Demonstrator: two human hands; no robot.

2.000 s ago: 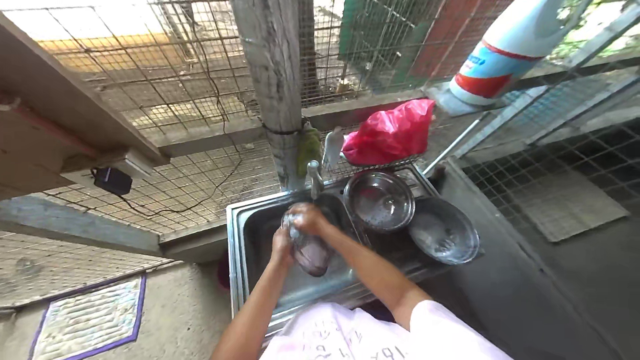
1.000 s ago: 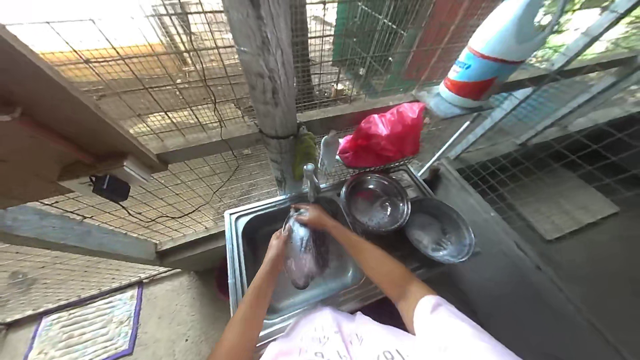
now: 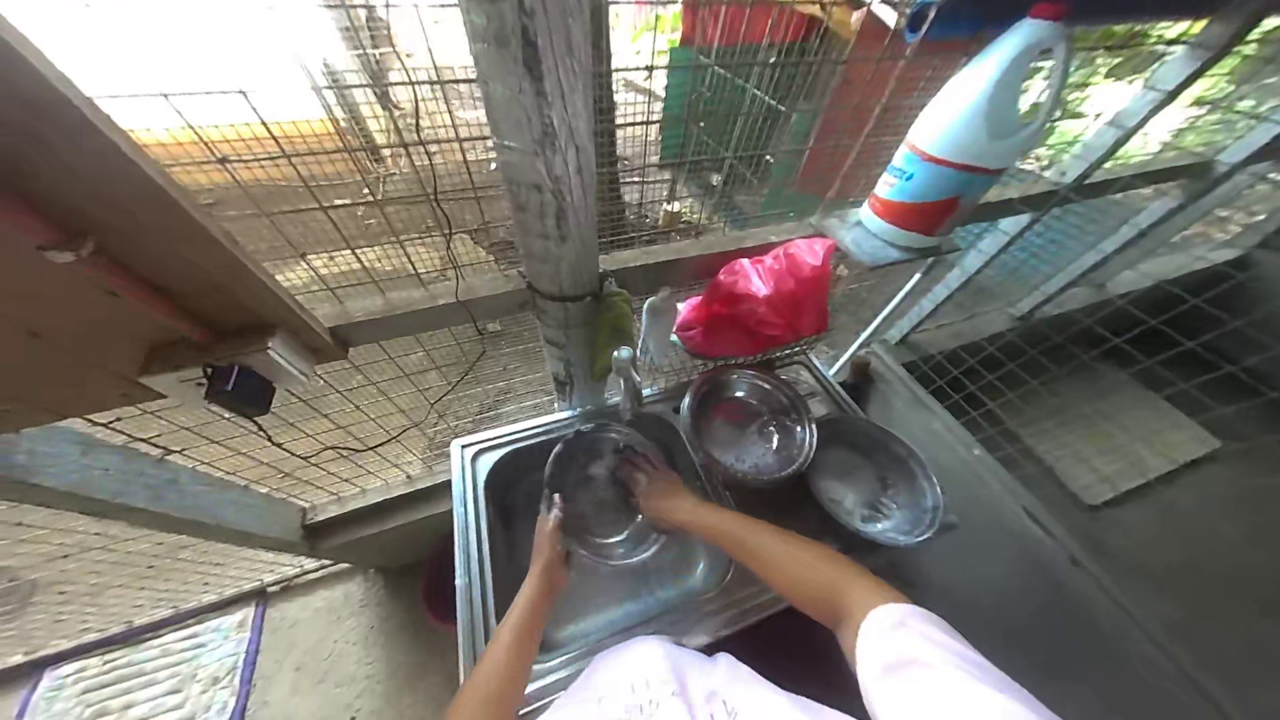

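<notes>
A round transparent dish [image 3: 600, 495] is tilted over the basin of the stainless steel sink [image 3: 610, 600], below the faucet [image 3: 627, 380]. My left hand [image 3: 550, 530] grips its left rim. Against its inner surface on the right lies my right hand [image 3: 648, 482], fingers spread; whether something small is under the fingers cannot be told. To the right of the basin stand a round bowl [image 3: 750, 425] with wet, shiny insides and a wider grey basin [image 3: 875, 480] with whitish suds.
Behind the sink, a pink plastic bag [image 3: 760, 300] sits in a wire rack beside a green cloth [image 3: 612, 330]. A large white bleach jug [image 3: 960, 140] stands on a small ledge. A wooden post [image 3: 545, 180] and wire mesh border the sink's back; a black adapter [image 3: 240, 390] hangs left.
The dish has turned from a narrow, edge-on view to showing its round face. My right hand has moved from the dish's top, near my left hand, to its right inner side. My left hand holds the left rim.
</notes>
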